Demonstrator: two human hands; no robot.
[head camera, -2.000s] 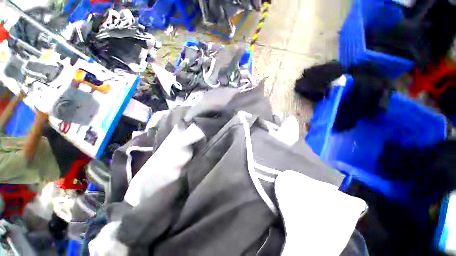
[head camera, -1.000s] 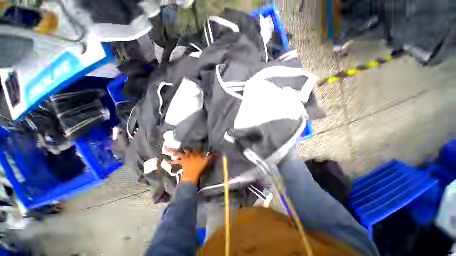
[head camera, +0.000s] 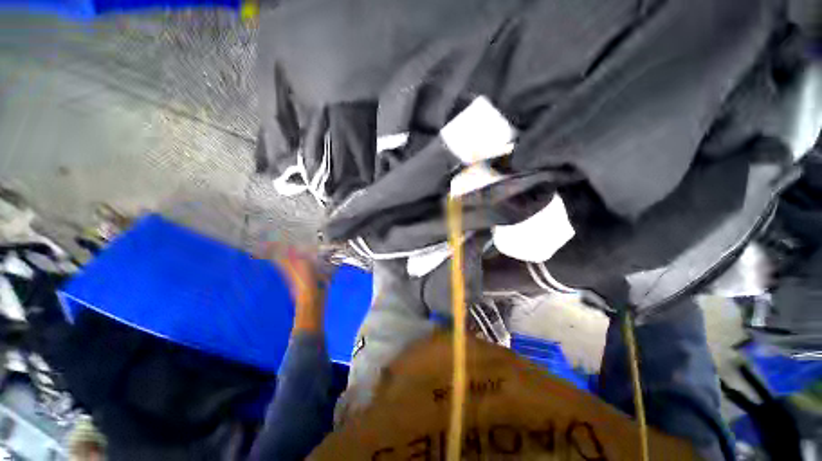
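Note:
A large heap of dark grey garment pieces (head camera: 622, 117) with white panels and narrow white stripes fills the upper middle and right, close in front of me. My left hand (head camera: 302, 275) is blurred, left of the heap's lower edge and over a blue crate or stool (head camera: 194, 288). It appears apart from the cloth, but its grip cannot be made out. On the right a blue-grey sleeve reaches up to the heap's lower edge; my right hand does not show and seems hidden by the cloth.
Grey floor (head camera: 117, 135) shows at the upper left. Dark cloth (head camera: 153, 387) lies below the blue surface. Another blue item (head camera: 550, 356) shows under the heap. More grey and white pieces lie at the left edge. Two ochre cords hang over my lettered brown top.
The view has turned and the heap fills more of the upper right. My left hand has come off the cloth and is now left of it, over the blue surface.

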